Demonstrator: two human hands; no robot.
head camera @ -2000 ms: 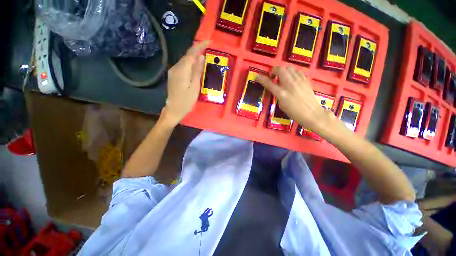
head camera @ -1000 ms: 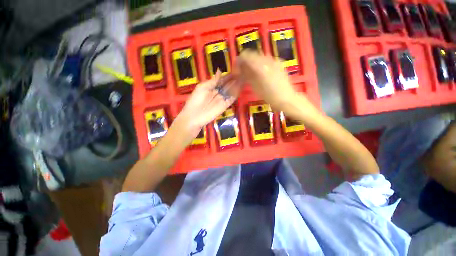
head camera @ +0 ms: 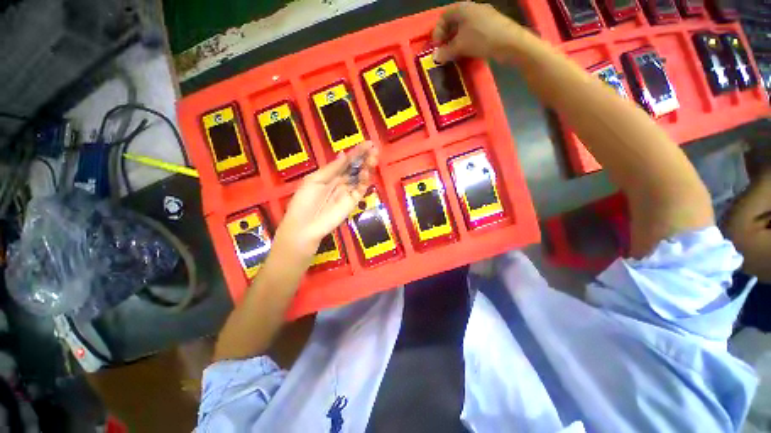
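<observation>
A red assembly tray (head camera: 389, 158) lies in front of me with two rows of red device units. Each unit has yellow masking film around a dark window. My left hand (head camera: 325, 199) is palm up over the tray's middle, with small dark inserts (head camera: 355, 169) in its palm and fingers; it partly covers a lower-row unit. My right hand (head camera: 469, 34) has its fingertips at the top end of the upper-row unit at the far right (head camera: 446, 87). Whether a tiny part is between those fingertips cannot be seen.
A clear parts bag (head camera: 84, 254) with dark pieces lies left of the tray, near a cable loop, a white power strip (head camera: 80, 345) and a yellow stick (head camera: 161, 164). A neighbouring red tray (head camera: 583, 59) stands at the upper right. Part of another person shows at the right edge.
My right hand has moved from beside my left hand to the far upper-right unit. My left hand has opened out somewhat, palm up. The view has shifted and tilted.
</observation>
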